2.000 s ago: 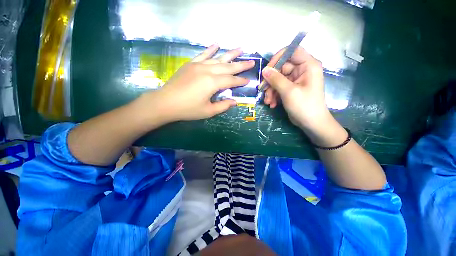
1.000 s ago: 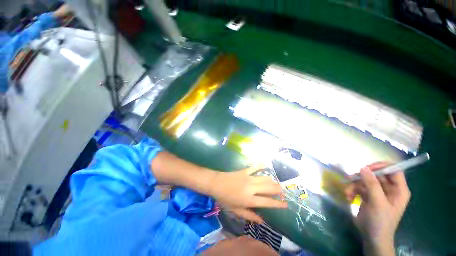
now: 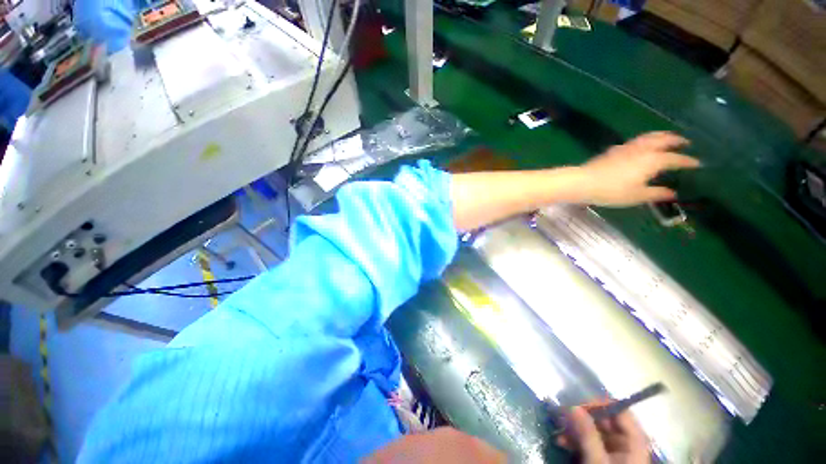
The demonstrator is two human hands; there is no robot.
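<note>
My left hand (image 3: 638, 170) is stretched out over the far side of the green bench, its fingers apart and nothing seen in it. A small LCD module (image 3: 668, 213) lies on the bench just below its fingertips; whether they touch is unclear. My right hand (image 3: 605, 435), partly cut off by the bottom edge, holds the tweezers (image 3: 634, 400) over the glaring sheets. The wide shiny liner sheet (image 3: 580, 317) lies between the adhesive piece sheet (image 3: 670, 304) and the strip with yellow tape pieces (image 3: 473, 294).
A white machine (image 3: 181, 118) with black cables stands at left. A crumpled clear bag (image 3: 398, 136) lies beside it. Another small module (image 3: 533, 117) lies farther back. A metal post (image 3: 419, 54), cardboard boxes (image 3: 706, 27) and a dark tray (image 3: 808, 186) are beyond.
The view has swung left and farther out. My left hand has left the module near the bench edge and reached far forward. My right hand still holds the tweezers, now lower in the picture.
</note>
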